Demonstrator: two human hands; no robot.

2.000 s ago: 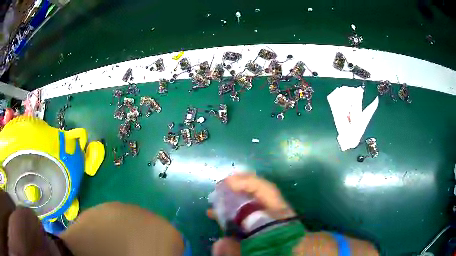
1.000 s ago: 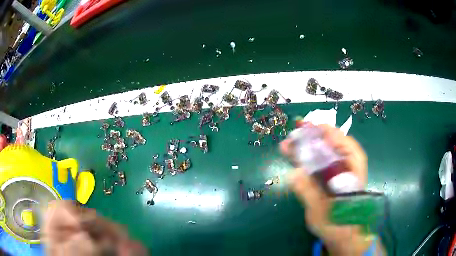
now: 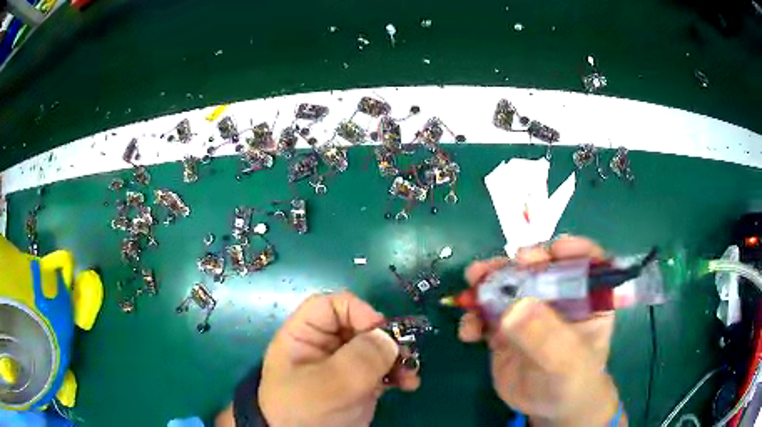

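Observation:
My left hand (image 3: 326, 363) is at the lower middle and pinches a small circuit board (image 3: 407, 329) with thin wires and a round part below it. My right hand (image 3: 551, 334) holds the glue syringe (image 3: 543, 292), a clear barrel with red content. Its reddish-yellow tip (image 3: 451, 300) points left, a little above and right of the held board, apart from it. Another wired board (image 3: 424, 285) lies on the green bench just beyond my left fingertips. The wiping paper (image 3: 522, 200), white with a red smear, lies behind the syringe.
Many wired boards lie across the bench and the white strip (image 3: 468, 113). A yellow-and-blue cartoon fan (image 3: 42, 308) is at left. A clear hose (image 3: 744, 271) curves at right, beside a black-and-red object. The dark green belt (image 3: 251, 50) is beyond.
My left hand has come in from the lower left and now holds a board. My right hand has turned the syringe so its tip points left. The view has shifted.

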